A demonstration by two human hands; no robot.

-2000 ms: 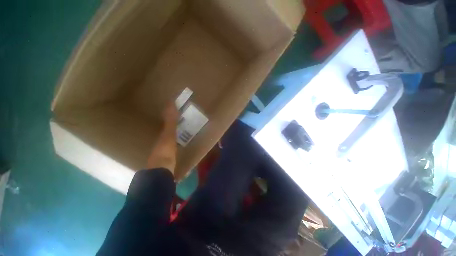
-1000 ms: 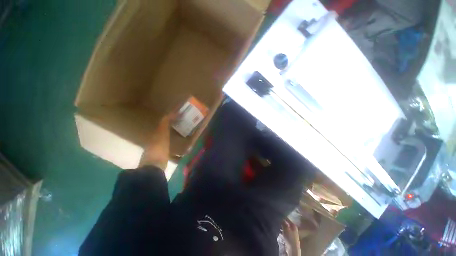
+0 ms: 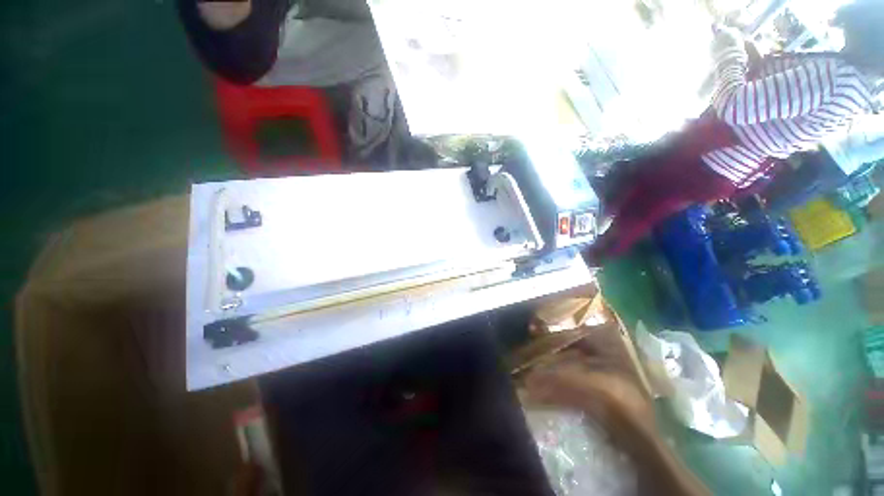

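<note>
A product box [image 3: 257, 441], white with a red-orange end, stands blurred at the bottom left by my dark-clothed lap. My left hand [image 3: 251, 479] is at its lower end, mostly cut off by the bottom edge, and grips it. The white heat sealer [image 3: 359, 228] lies across the middle, its long sealing bar [image 3: 388, 288] along the near side. A blurred, skin-brown shape over the right carton [image 3: 635, 354] looks like my right hand and forearm [image 3: 582, 387]; its fingers cannot be made out. Crumpled clear film [image 3: 582, 450] lies below it.
The large brown carton [image 3: 107, 291] is at left, partly under the sealer. The control box [image 3: 574, 225] is at the sealer's right end. Beyond are a red stool [image 3: 276, 111], a bright worktable [image 3: 485, 68] and two people. A white bag [image 3: 683, 378] and small open carton [image 3: 771, 402] are on the floor at right.
The view has swung right, so the sealer now lies across the middle. My left hand and the box have come out of the large carton towards my lap. The right carton shows more.
</note>
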